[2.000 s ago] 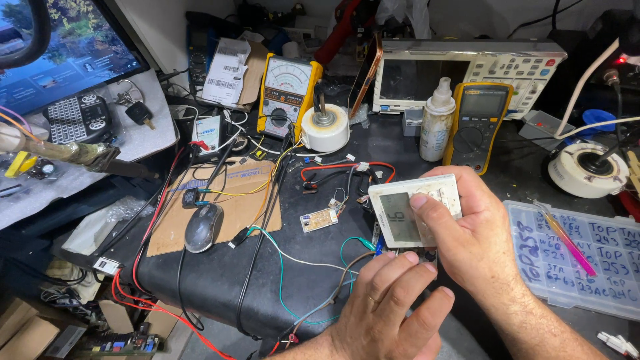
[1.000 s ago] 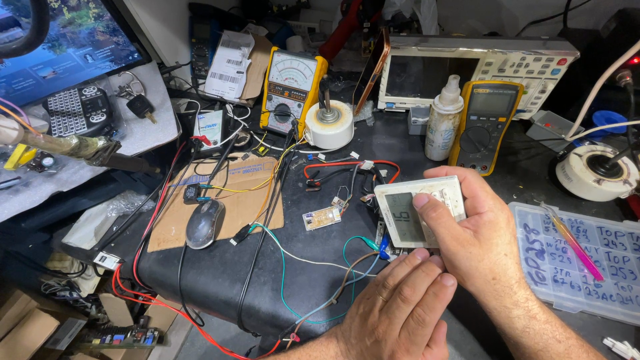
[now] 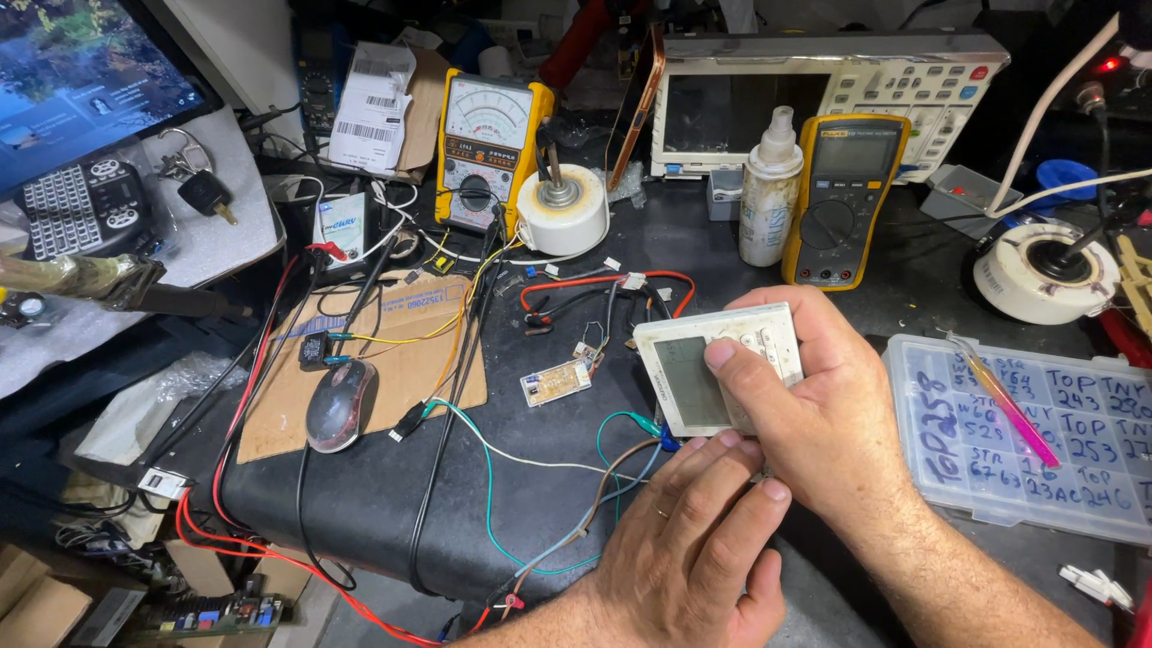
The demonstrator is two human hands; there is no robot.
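A white handheld device with a grey display and small buttons is gripped by my right hand, its thumb lying over the front beside the display. My left hand is just below, fingertips at the device's lower edge; whether it grips anything there is hidden. Teal and blue clips on thin wires are partly hidden behind the lower left edge of the device. Left of the device lies a small circuit board with thin wires.
A mouse rests on cardboard. Behind stand an analog multimeter, a spray bottle, a yellow digital multimeter and an oscilloscope. A compartment box lies right; loose wires cross the mat.
The display showed large digits in both earlier frames; now those large digits are gone and only faint marks show. Both hands remain at the device.
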